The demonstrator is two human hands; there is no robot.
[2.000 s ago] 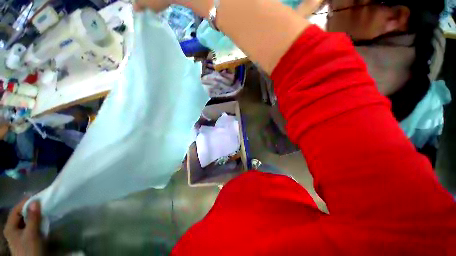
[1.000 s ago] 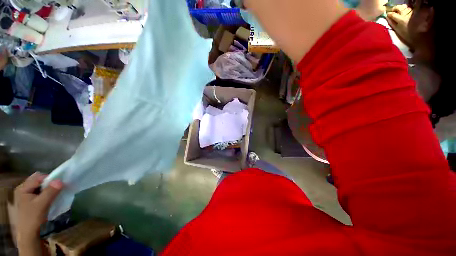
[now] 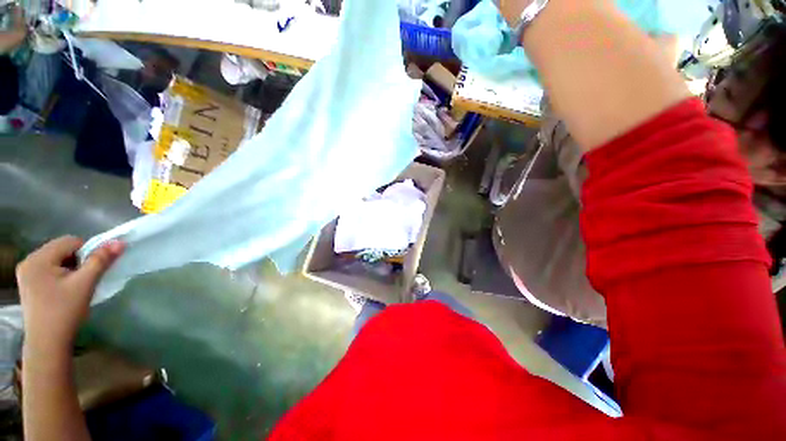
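Note:
A pale aqua fabric piece [image 3: 284,164] is stretched diagonally in the air, from the left up past the top edge. My left hand [image 3: 73,263] grips its lower left end between thumb and fingers. My right arm reaches up at the right. Only the wrist, with a band on it, and a sliver of my right hand [image 3: 510,9] show at the top edge; its fingers and the cloth's upper end are out of the picture.
An open carton [image 3: 422,232] with white pieces stands on the floor below the cloth. A printed carton [image 3: 211,138] with yellow tape is behind it. A blue basket [image 3: 427,40], white tabletops [image 3: 258,34], a round-seated stool [image 3: 547,245] and a person [image 3: 758,129] at right surround me.
The view has shifted, showing more of the printed carton and the stool. My left hand is higher in the picture and still grips the cloth. My right hand has left the picture almost wholly.

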